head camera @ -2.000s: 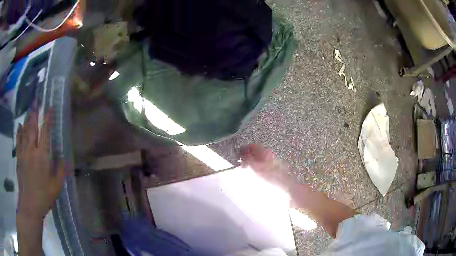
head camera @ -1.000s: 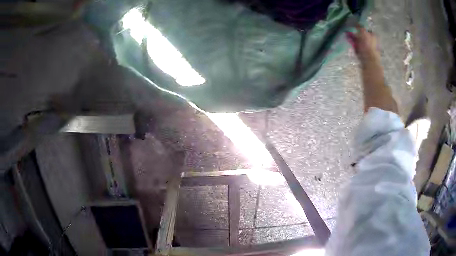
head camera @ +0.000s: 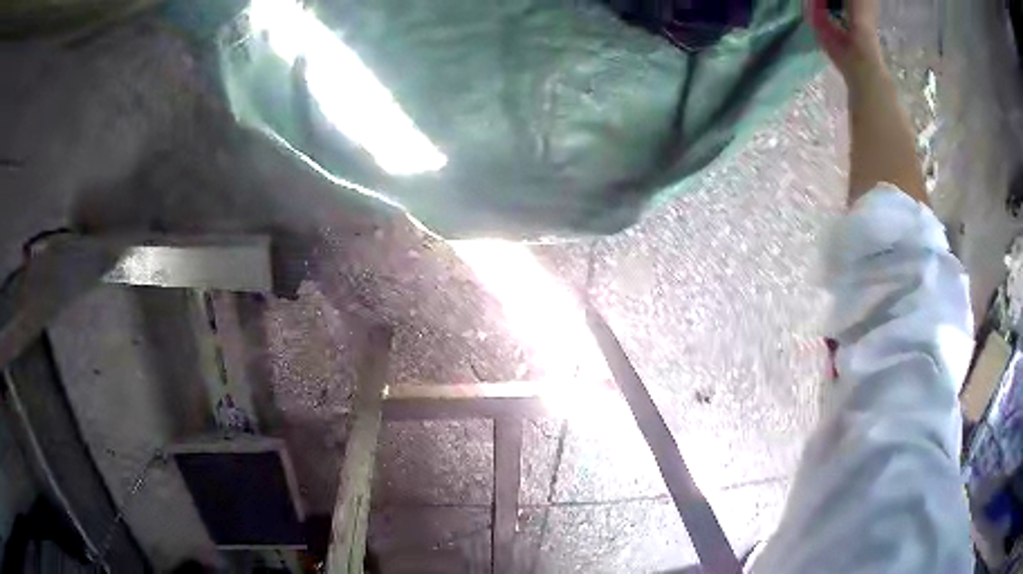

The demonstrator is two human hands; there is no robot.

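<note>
Green sheeting [head camera: 538,135] lies spread on the floor at the top of the view. Dark cloth [head camera: 690,16] lies on it and is cut off by the top edge. My right hand [head camera: 847,28] is at the sheeting's right side, cut off by the top edge. Its fingers are near the green edge, but blur and the cut-off hide whether they grip it. My right arm is in a white sleeve [head camera: 886,370] with small red marks. My left hand is not in view.
A wooden frame [head camera: 462,401] with several bars stands at the lower middle. A pale horizontal bar [head camera: 196,267] and a dark pedal-like plate [head camera: 241,493] are at the left. The speckled concrete floor [head camera: 718,280] has a bright strip of sunlight. Blurred items line the right rim.
The view has swung down and away from the machine; my left hand has left it. My right hand has moved from over the floor to the sheeting's right side, now higher at the top edge.
</note>
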